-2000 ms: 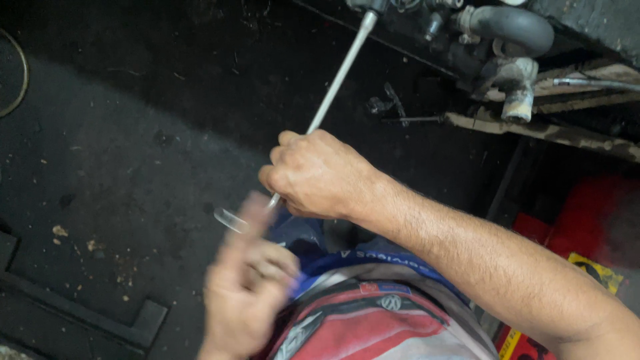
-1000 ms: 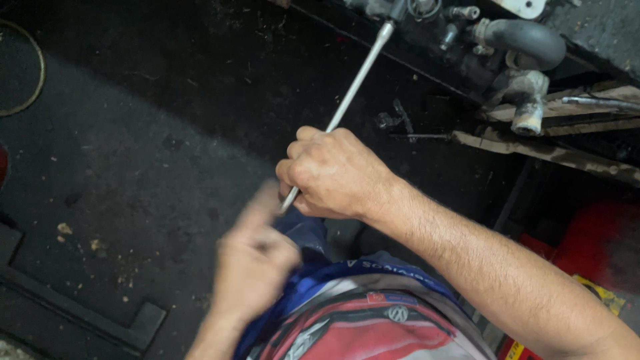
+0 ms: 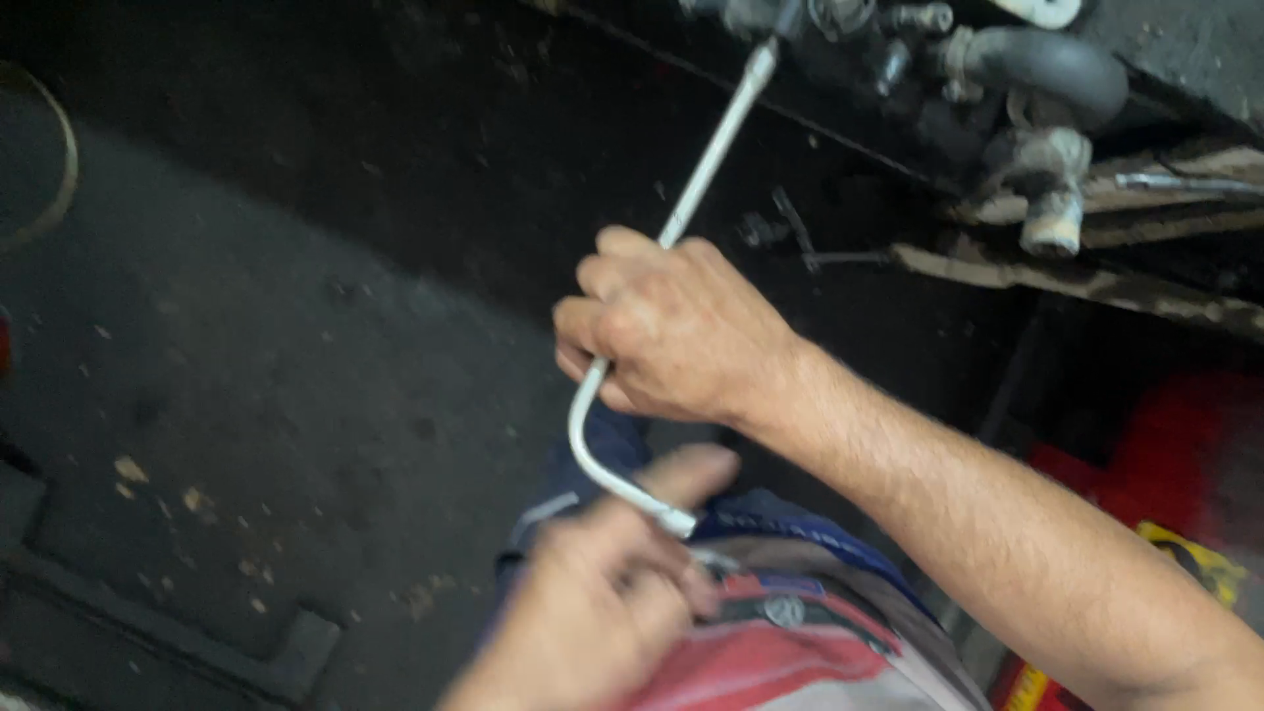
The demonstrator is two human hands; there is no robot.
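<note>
A long metal L-shaped wrench runs from the engine parts at the top down to a bent end near my body. My right hand is closed around its shaft, just above the bend. Blurred by motion, my left hand is at the short bent end, with a finger raised beside the tip; whether it presses on the metal cannot be told. The wrench's far end meets a dark socket or extension, and what it sits on is cut off by the frame's top edge.
A curved rubber hose and a corroded pipe fitting are at the upper right. Small metal parts lie below them. A metal frame is on the floor at the lower left, a hoop-like ring at the left edge, and a red object at the right.
The wrench's bent end now shows below my right hand, pointing right; two seconds ago a blurred end pointed left. My left hand has moved toward the right.
</note>
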